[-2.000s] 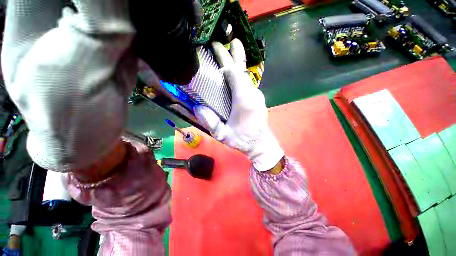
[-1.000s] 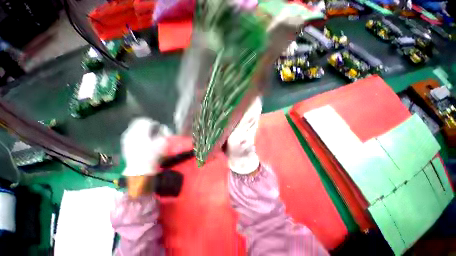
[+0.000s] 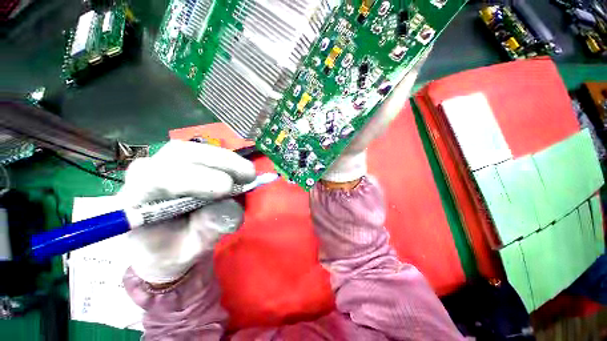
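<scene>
My gloved left hand (image 3: 186, 200) is closed round a blue marker pen (image 3: 160, 211), with its blue end to the left. Its pale tip is close to the lower corner of the green circuit board (image 3: 346, 86); I cannot tell if they touch. My gloved right hand (image 3: 379, 130) holds the board up and tilted by its right side, its fingers mostly hidden behind it. The solder side faces me, with a ribbed silver-white heat sink (image 3: 256, 53) and small parts. The board's top is cut off by the frame edge.
The red work mat (image 3: 273, 266) lies below. A red stack (image 3: 516, 100) with green cards (image 3: 539, 190) is at right. A written paper sheet (image 3: 96, 286) lies at left. Other boards are at upper left (image 3: 96, 40) and upper right (image 3: 519, 33).
The blurred, steeply tilted board now shows its solder side. My left hand, with no pen visible in it one second ago, now holds the marker at the board's lower corner.
</scene>
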